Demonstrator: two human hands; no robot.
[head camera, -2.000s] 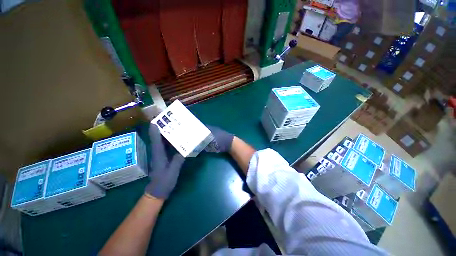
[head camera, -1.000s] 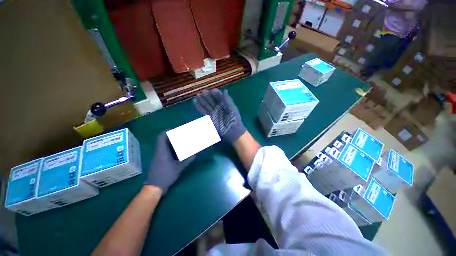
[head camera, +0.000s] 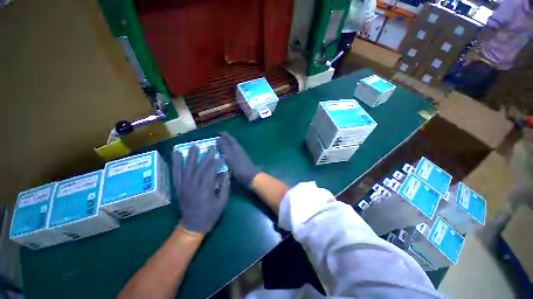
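A product box (head camera: 186, 147) with a blue label on top stands on the green bench, just right of a row of boxes (head camera: 133, 184). My left hand (head camera: 201, 190), in a dark grey knit glove, lies flat over its top with fingers spread and hides most of it. My right hand (head camera: 236, 160), gloved too, is against the box's right side. Whether either hand grips it or only touches it cannot be told. Another box (head camera: 256, 97) sits at the edge of the roller conveyor (head camera: 225, 93), below the dark red tunnel curtain (head camera: 213, 41).
A stack of boxes (head camera: 342, 129) and a single box (head camera: 374, 89) stand on the bench's right part. Grouped boxes (head camera: 418, 195) are on a side stand at lower right. A clamp lever (head camera: 124, 127) juts out at left. A person (head camera: 507, 35) is at upper right.
The held box has gone from mid-air, white face up, to the bench beside the row, label up. My left hand now covers it. Another box has come out from under the curtain.
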